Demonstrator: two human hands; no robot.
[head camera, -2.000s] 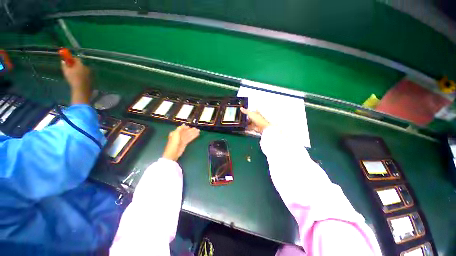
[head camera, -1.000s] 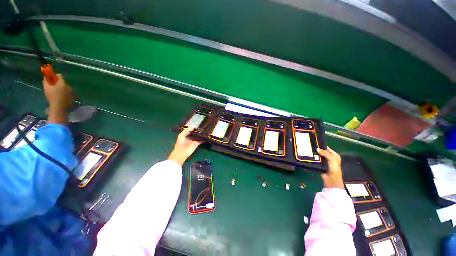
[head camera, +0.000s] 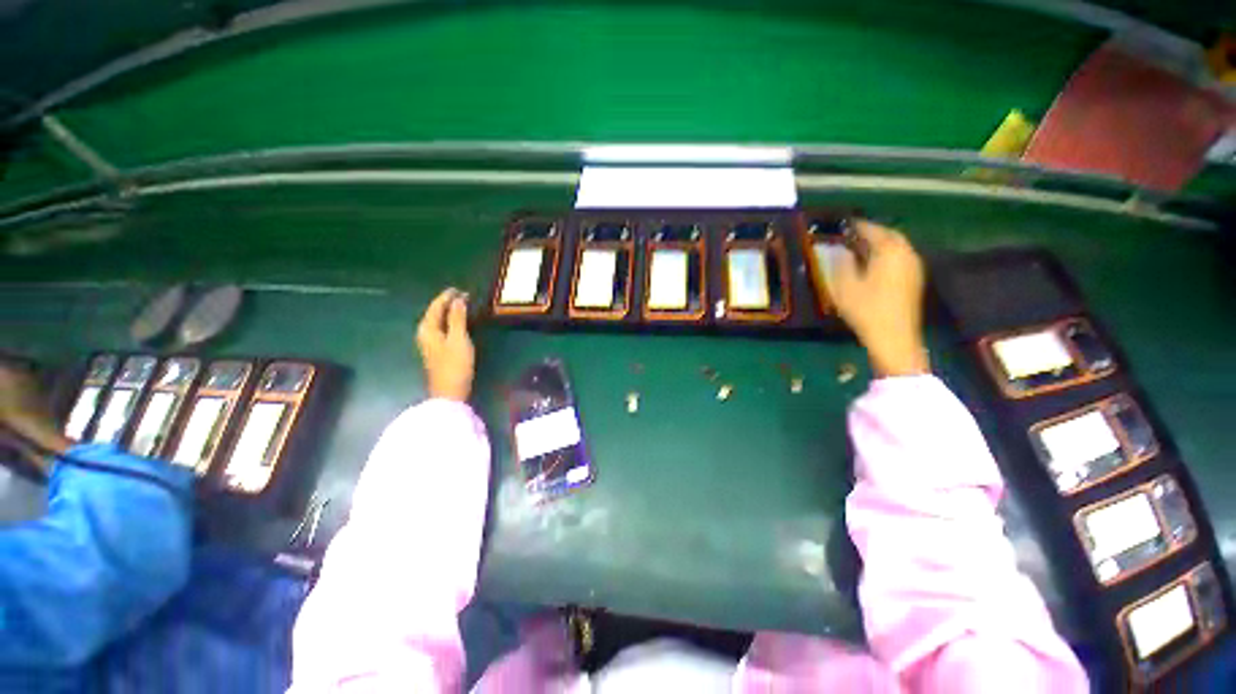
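A black phone tray (head camera: 651, 325) lies flat on the bench before me, with orange-rimmed phone housings (head camera: 675, 275) in its five slots. My right hand (head camera: 884, 292) is over the tray's right end and covers part of the rightmost housing; whether its fingers grip it is unclear. My left hand (head camera: 449, 350) is just left of the tray, off it, with fingers curled; whether it holds anything I cannot tell. A dark display slab (head camera: 548, 468) with a pale patch lies below the tray's left end. Several tiny parts (head camera: 725, 393) lie on the bench below the tray.
A second tray (head camera: 1010, 292) with several housings runs down the right side. A third tray (head camera: 320, 407) is at left, near a person's blue sleeve (head camera: 109, 529). Two round grey discs (head camera: 210, 315) and a binder clip (head camera: 309, 529) are also left. A white board (head camera: 685, 187) is behind.
The full tray, held raised and tilted by both hands a second ago, now lies flat further back. My left hand has come off it. The neighbour's hand and orange tool are no longer raised.
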